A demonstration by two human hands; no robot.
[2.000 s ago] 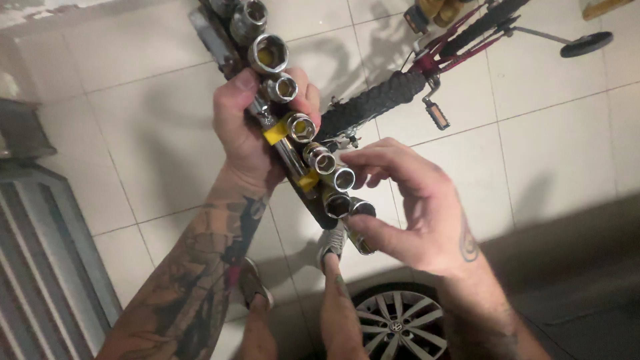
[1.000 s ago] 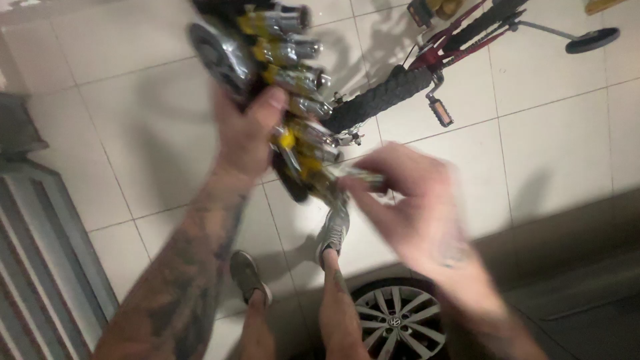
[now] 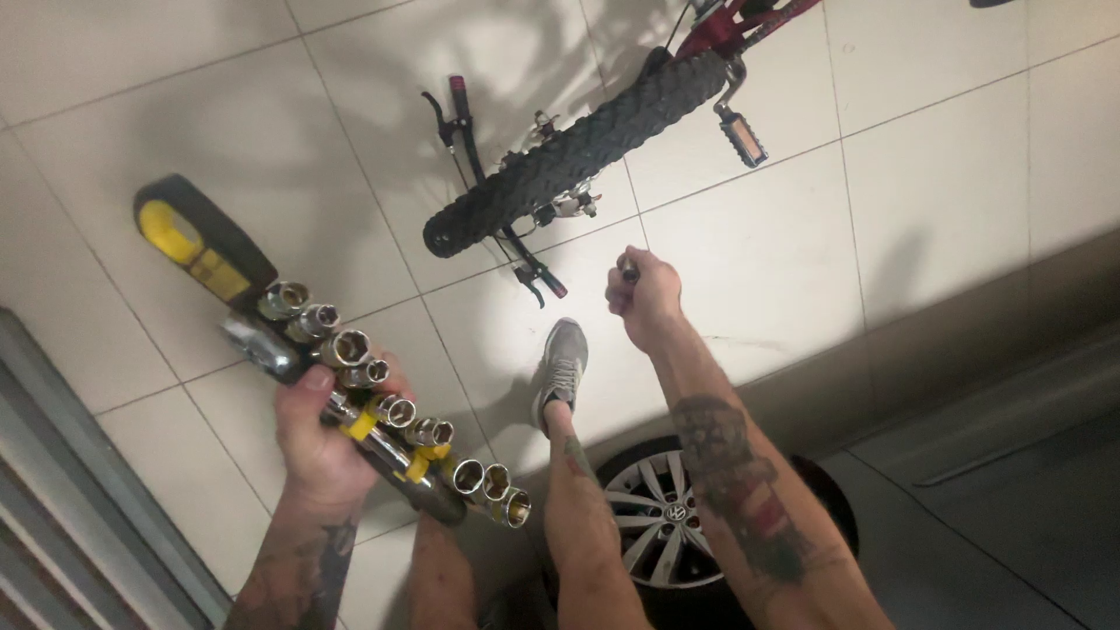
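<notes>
My left hand (image 3: 325, 437) grips a black and yellow socket holder (image 3: 210, 254) at lower left. A chrome ratchet (image 3: 267, 346) lies along it, held by yellow clips. Several chrome sockets (image 3: 348, 347) stand out in a row on its right side, with a cluster at the lower end. My right hand (image 3: 646, 297) is closed around a small metal socket (image 3: 627, 269), whose end shows between thumb and fingers. That hand is well apart from the holder, over the tiled floor.
Beyond my hands is a red bicycle with a knobby tire (image 3: 595, 140), handlebar (image 3: 472, 149) and pedal (image 3: 744, 138). A car wheel (image 3: 669, 512) and dark car body (image 3: 980, 499) are at lower right. Grey ribbed metal (image 3: 79, 516) runs along the lower left. My shoe (image 3: 564, 363) rests on the floor.
My right hand has moved away from the holder, a socket now in its fist; two seconds ago it was at the holder's lower end. The view has shifted.
</notes>
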